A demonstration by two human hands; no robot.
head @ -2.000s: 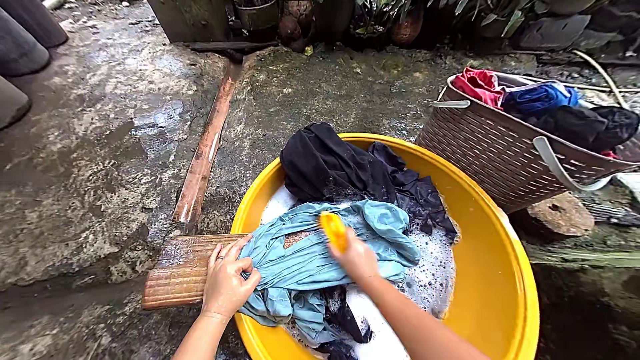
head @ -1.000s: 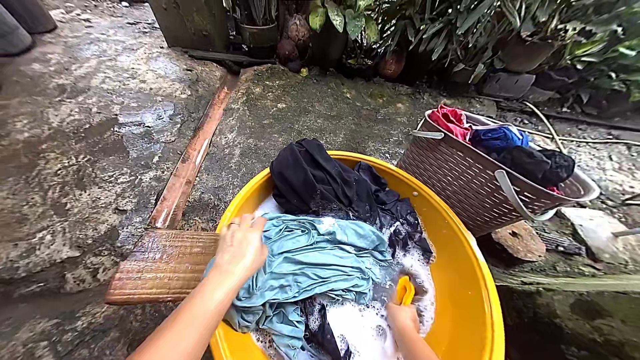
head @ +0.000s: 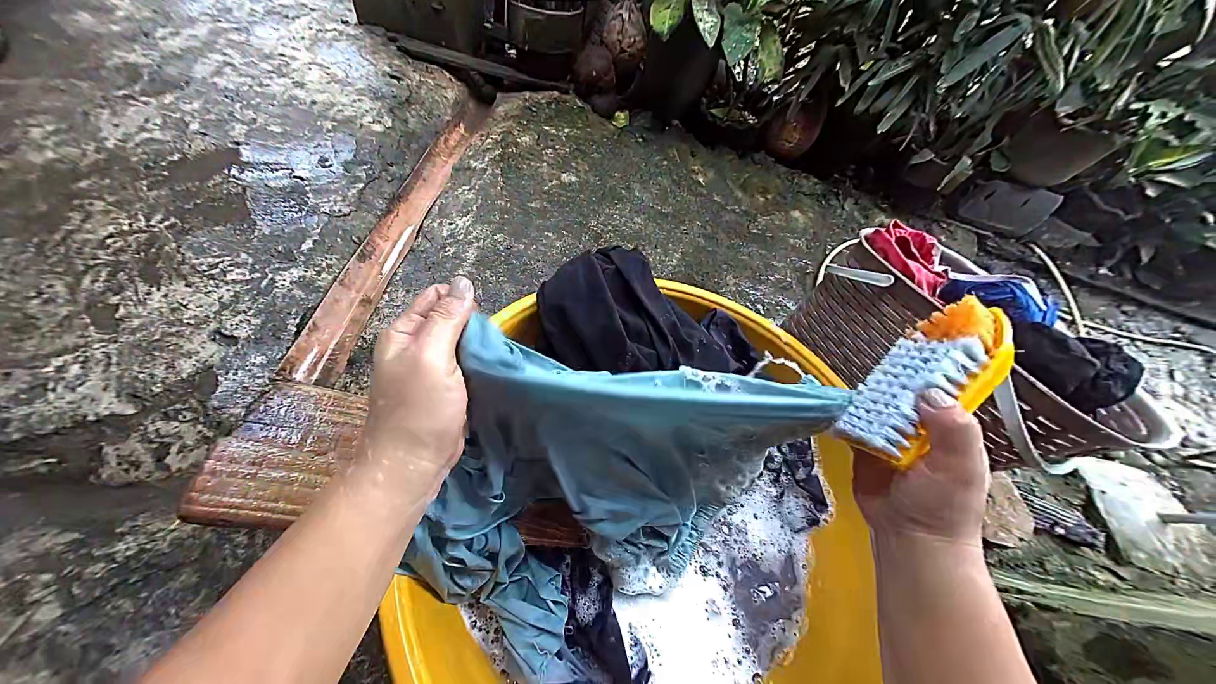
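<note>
A wet teal garment [head: 627,418] is stretched above a yellow basin [head: 845,570] of suds. My left hand [head: 423,375] grips its upper left corner. In my right hand [head: 926,475] is a yellow scrub brush [head: 912,380], its pale blue and orange bristles facing up and left; the garment's right end reaches that hand behind the bristles, where the fingers are partly hidden. Beneath the cloth a wooden board [head: 285,451] lies across the basin's left rim. Black clothes [head: 627,313] are heaped at the basin's far side, and more dark cloth [head: 589,608] lies in the suds.
A brown woven plastic basket [head: 855,309] holding red, blue and black clothes leans at the right, close to the basin. A long wooden strip [head: 389,247] lies on the wet concrete beyond the board. Potted plants [head: 950,66] line the back.
The teal garment, lying over the board and basin one second ago, is now lifted and stretched between my hands. My right hand has risen from the suds with the brush.
</note>
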